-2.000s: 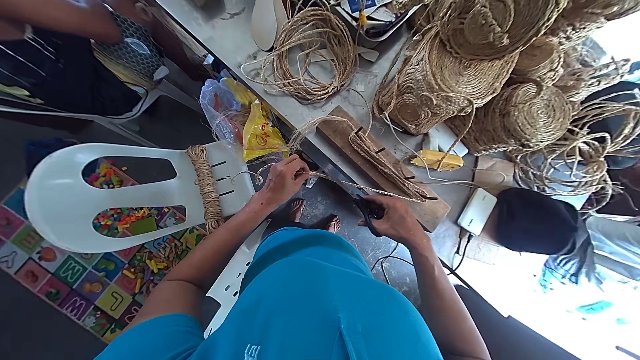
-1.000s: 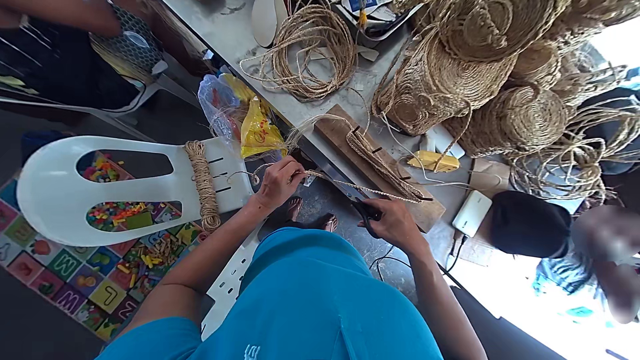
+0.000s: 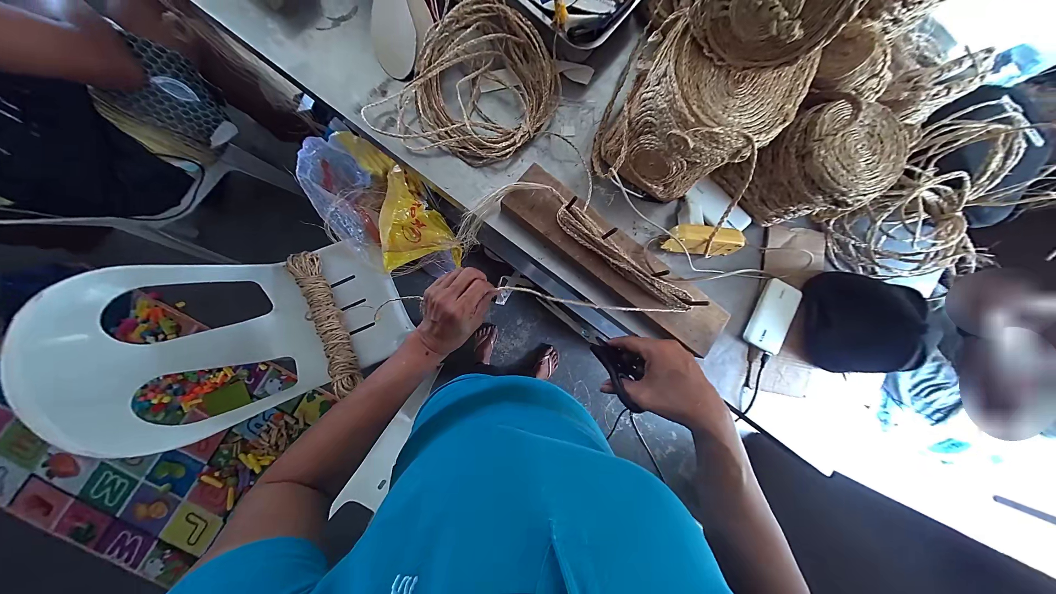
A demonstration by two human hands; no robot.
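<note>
My left hand (image 3: pixel 455 310) pinches a thin twisted fibre cord (image 3: pixel 569 299), which stretches right to a wooden board (image 3: pixel 610 256) with several dark pegs at the table's edge. More cord is looped around the pegs. In my right hand (image 3: pixel 667 378) are black-handled scissors (image 3: pixel 617 368), below the board's right end; their blades point up and left, beneath the cord, and appear slightly apart. From my left hand, a loose strand trails toward a white plastic chair (image 3: pixel 49 355), whose back has a bundle of cord (image 3: pixel 324 322) wound around it.
On the table (image 3: pixel 338 25) lie a coil of cord (image 3: pixel 487 82), stacked woven fibre pieces (image 3: pixel 742 91), a yellow tool (image 3: pixel 703 240) and a white power bank (image 3: pixel 772 316) with a cable. Plastic bags (image 3: pixel 412 219) hang at the table's edge. People are partly visible at far left and right.
My right hand with the scissors has shifted slightly down, and the blades now show lower beside the cord. A blurred person has come into view at the right edge.
</note>
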